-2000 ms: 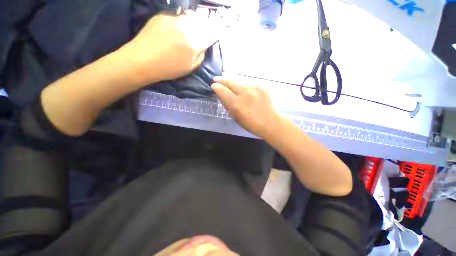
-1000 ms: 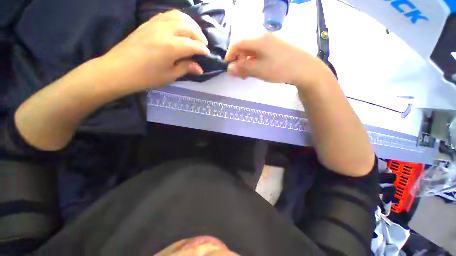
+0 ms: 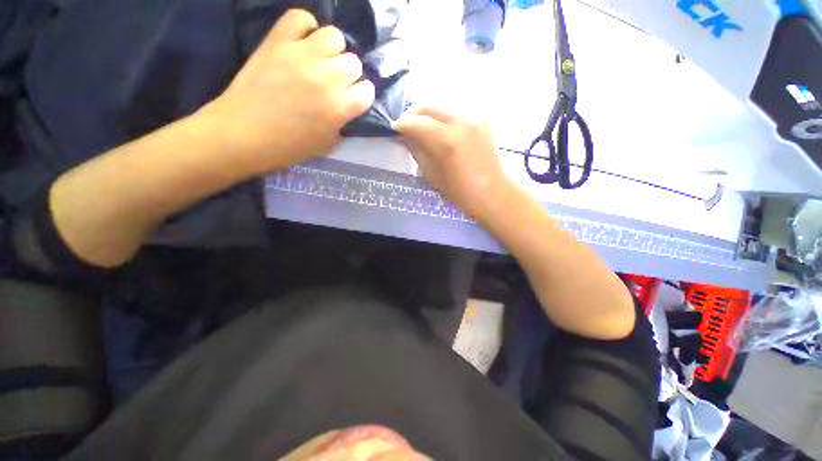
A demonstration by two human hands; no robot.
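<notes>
The dark cloth (image 3: 135,81) covers the left of the table and hangs over its front edge. A small folded end of it (image 3: 371,122) lies between my hands. My left hand (image 3: 315,90) is closed on the cloth, fingers curled. My right hand (image 3: 448,149) pinches the fold's right tip with thumb and fingertips, just right of my left hand. The needle area is not clearly visible.
Black shears (image 3: 565,117) lie right of my right hand. A grey-blue cylinder (image 3: 484,25) stands at the top. The white machine head (image 3: 721,54) is at upper right. The ruled table edge (image 3: 360,194) runs in front. A red crate (image 3: 716,331) is below right.
My right hand has moved down from its raised position, and the shears' handles show again. My left hand's fingers have curled tighter over the cloth. The view has shifted slightly.
</notes>
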